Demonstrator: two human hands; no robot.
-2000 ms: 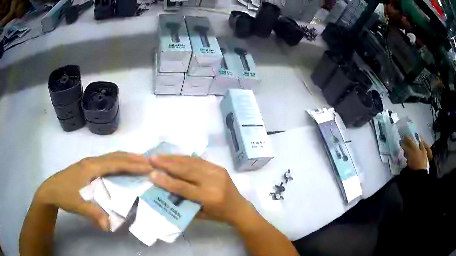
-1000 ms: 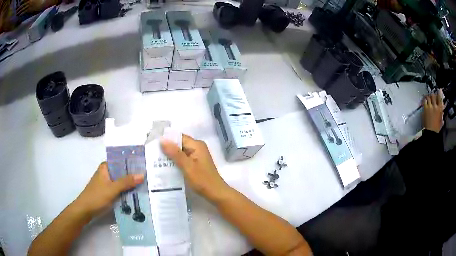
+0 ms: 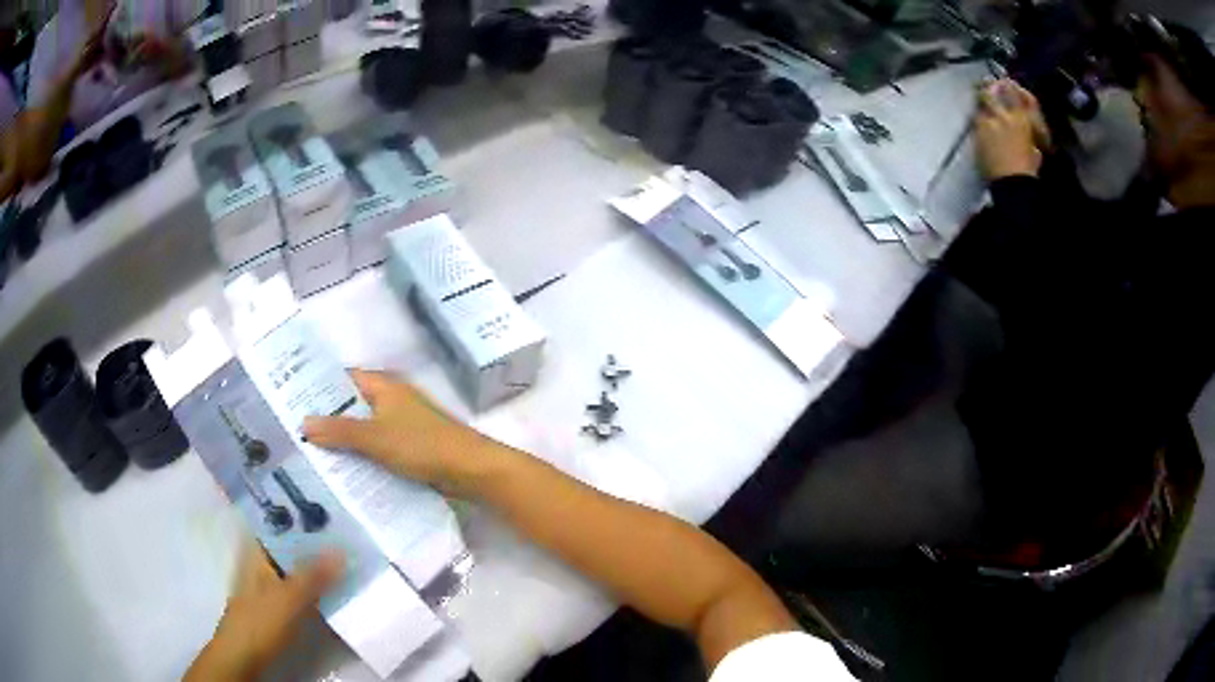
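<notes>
A partly opened folding carton [image 3: 267, 460] lies tilted at the lower left, with white end flaps at both ends and a dark product picture on one face. My left hand [image 3: 273, 606] is at its lower left edge, thumb on the picture face, blurred. My right hand [image 3: 400, 424] lies on its printed white side, fingers on the panel. A made-up carton [image 3: 466, 309] lies just beyond. Small metallic clips [image 3: 604, 406] lie to its right. Flat carton blanks [image 3: 730, 267] lie further right.
Stacked cartons [image 3: 296, 200] stand behind. Black cup bases stand at left [image 3: 83, 413] and in a cluster [image 3: 706, 109] at back right. A person in dark clothing [image 3: 1066, 346] sits at right, a hand [image 3: 1010, 129] on the table.
The view has swung right, so table things sit further left. The carton, first folded between both hands, was turned flaps up and now lies slanted. The neighbour's hand has moved away from the blanks.
</notes>
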